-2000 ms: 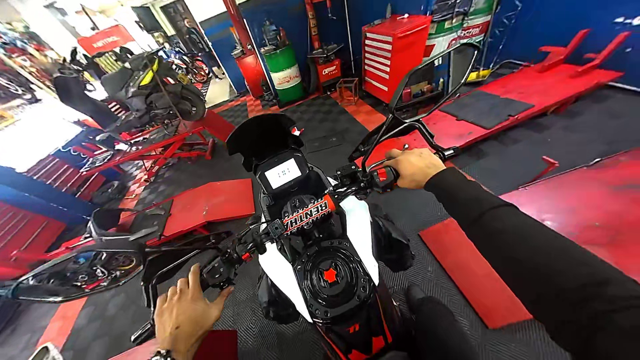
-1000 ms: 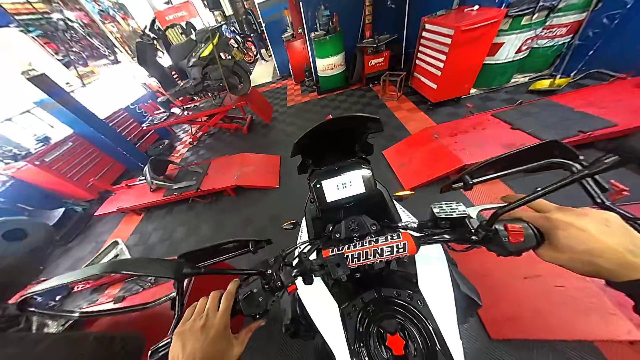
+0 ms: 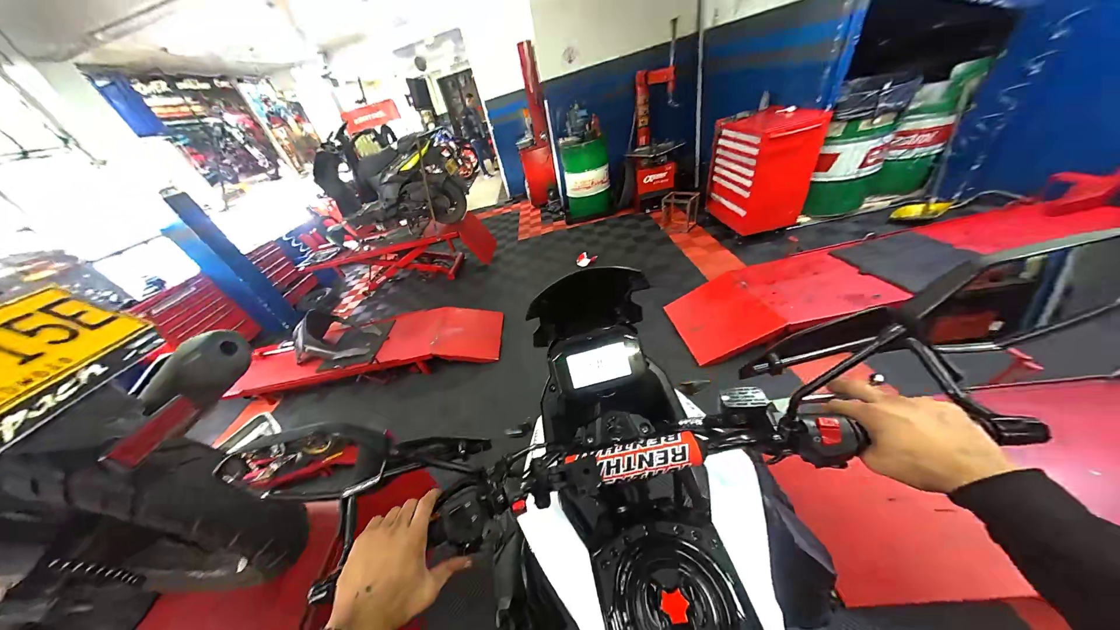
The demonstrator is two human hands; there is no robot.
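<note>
A white and black motorcycle (image 3: 560, 542) stands below me, with a red Renthal bar pad (image 3: 652, 457) across its handlebar and a lit display (image 3: 599, 363) behind a dark windscreen (image 3: 584, 302). My left hand (image 3: 389, 560) is around the left handlebar grip, thumb toward the left switch housing (image 3: 464, 516). My right hand (image 3: 919, 437) wraps the right grip beside the switch housing with a red switch (image 3: 827, 430); its sleeve is black. Hand guards and mirrors spread on both sides. The black tank cap ring (image 3: 669, 577) has a red centre.
At left, close by, is another motorcycle's rear wheel (image 3: 219, 507) with a yellow plate. Red lift platforms (image 3: 446, 334) lie left and right (image 3: 744, 302) ahead. Beyond are a raised scooter (image 3: 411, 179), a red tool cabinet (image 3: 766, 171), green drums (image 3: 586, 179) and a distant person (image 3: 475, 131).
The other motorcycle's wheel and plate have come into view at left. The view has shifted and levelled, now showing more of the workshop ahead. Both hands remain at the handlebar.
</note>
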